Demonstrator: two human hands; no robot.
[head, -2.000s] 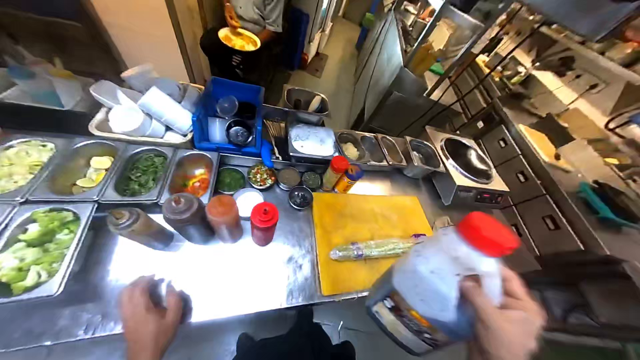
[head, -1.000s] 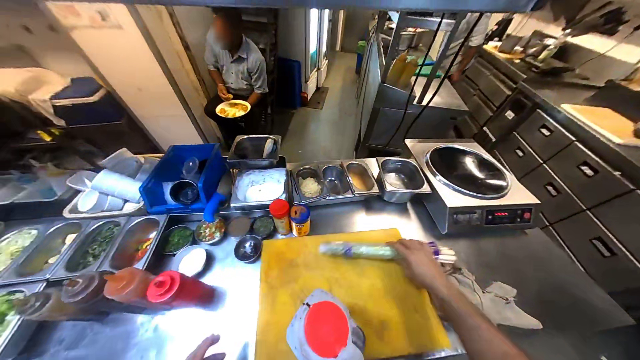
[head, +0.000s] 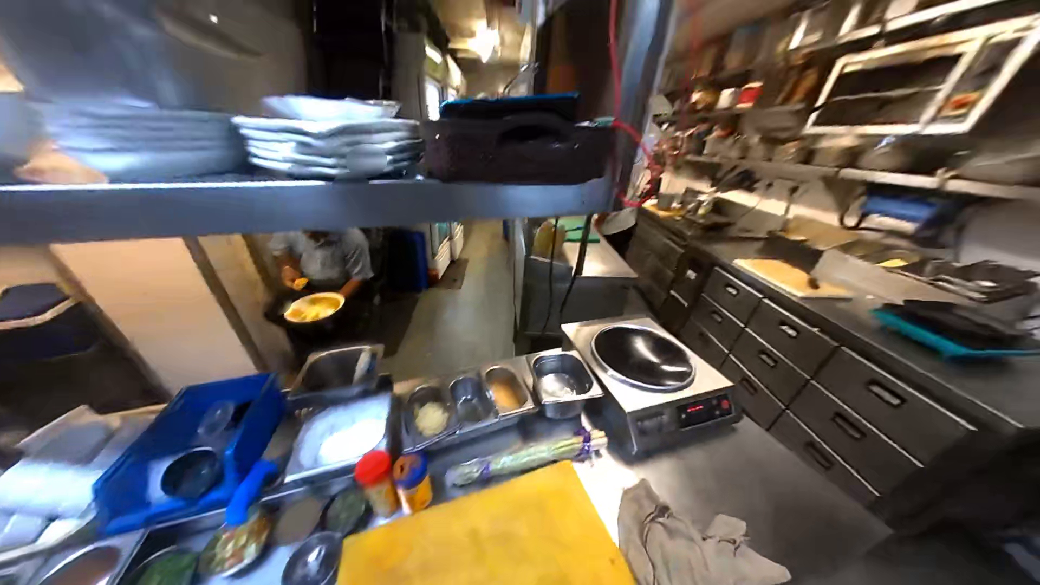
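Neither of my hands shows in the head view. A yellow cutting board (head: 487,536) lies on the steel counter at the bottom centre. Behind its far edge, a bundle of asparagus (head: 528,457) with a purple band lies below the small steel pans. A red-capped shaker (head: 377,481) and a blue-and-yellow container (head: 413,481) stand side by side at the board's far left corner. A crumpled beige cloth (head: 691,540) lies to the right of the board.
An induction wok cooker (head: 650,378) stands right of the steel pans (head: 504,390). A blue bin (head: 191,455) is at left. Overhead, a steel shelf (head: 325,210) bears stacked plates (head: 329,142) and a dark crate (head: 520,150). Beyond, a person holds a bowl of food (head: 314,307).
The asparagus has moved off the cutting board to behind its far edge. My hands and the large red-capped container have left view. The view has tilted up.
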